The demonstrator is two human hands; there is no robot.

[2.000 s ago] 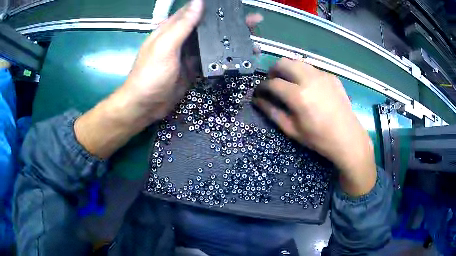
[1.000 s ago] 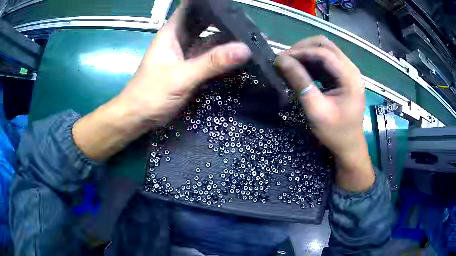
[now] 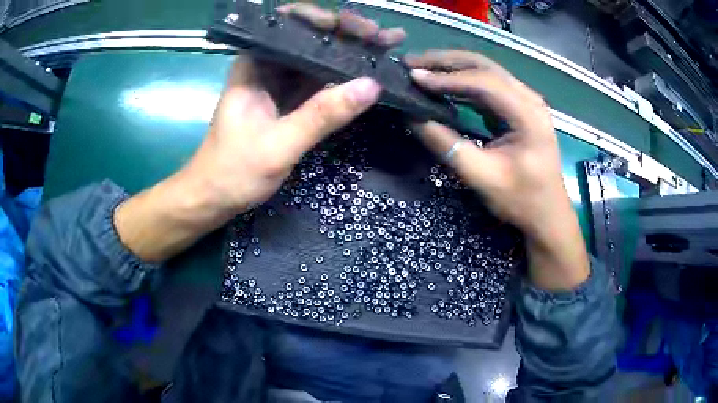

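Note:
A long dark housing [image 3: 315, 53] is held on edge above the far side of the parts tray, slanting from upper left down to the right. My left hand [image 3: 264, 130] grips its left and middle part, thumb on the near side and fingers over the far side. My right hand [image 3: 504, 138] is at its right end, fingers beyond it and thumb below; a pale band shows on one finger. The black tray [image 3: 378, 334] holds many loose shiny nuts [image 3: 394, 252]. Whether a nut is between my right fingers cannot be seen.
The green bench [image 3: 142, 126] lies under and left of the tray. A green conveyor with pale rails [image 3: 582, 130] curves behind it. A narrow plate with holes [image 3: 608, 228] lies on the right. Blue cloth shows at the left edge.
The housing has gone from nearly upright with its face showing to edge-on and slanting, its far end swung left. My right hand has moved from above the nuts onto the housing's right end.

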